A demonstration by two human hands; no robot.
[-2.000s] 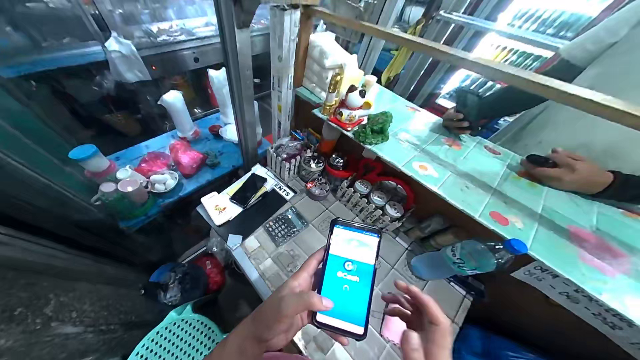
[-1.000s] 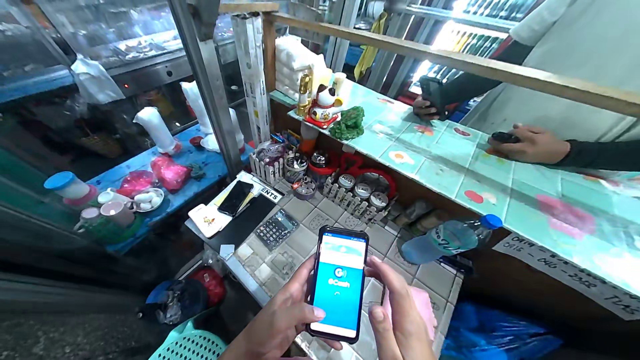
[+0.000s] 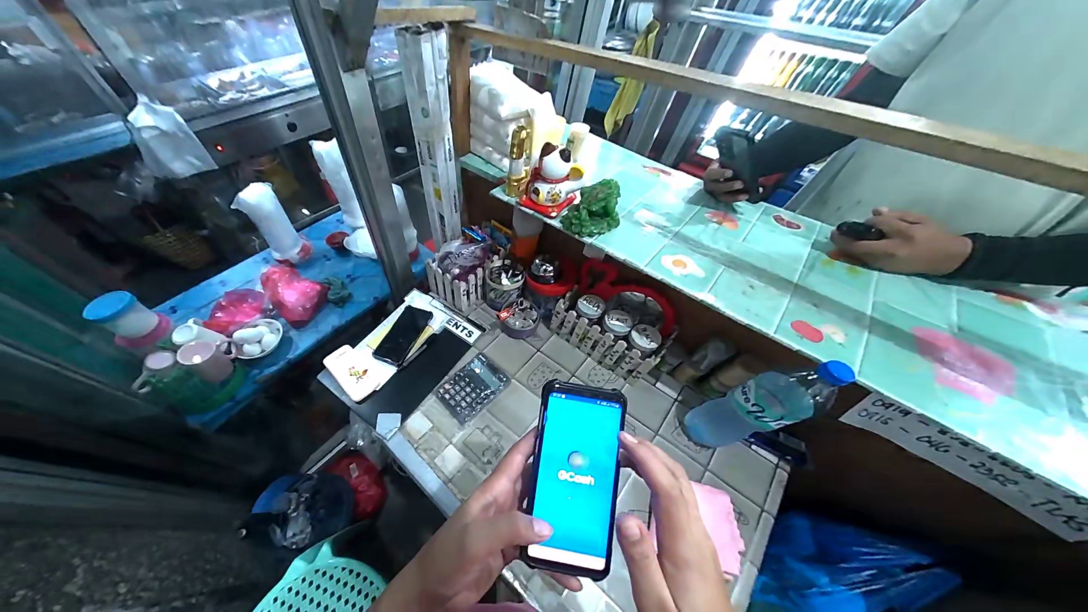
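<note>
A smartphone (image 3: 576, 480) with a lit blue screen stands upright in my left hand (image 3: 493, 518), the thumb over its lower left edge. My right hand (image 3: 671, 527) is beside the phone's right edge, fingers apart; whether a fingertip touches the case I cannot tell. Below is a tiled tabletop (image 3: 544, 374). On it, beyond the phone, lie a calculator (image 3: 473, 388) and, to the left on a black folder, a second phone (image 3: 403, 336). A pink cloth (image 3: 718, 527) is partly hidden behind my right hand. A plastic water bottle (image 3: 756, 410) leans at the right.
A raised counter (image 3: 765, 280) holds a lucky cat figurine (image 3: 554, 178) and green leafy decoration (image 3: 593, 209). Across it, a person's hands hold a phone (image 3: 738, 160) and a dark object (image 3: 858, 230). A wooden rail (image 3: 765, 98) crosses above. Jars (image 3: 617, 321) stand behind small fences. A green basket (image 3: 327, 582) is low left.
My right hand has come from farther right to beside the phone. The phone's screen has turned from partly white at the top to almost wholly blue.
</note>
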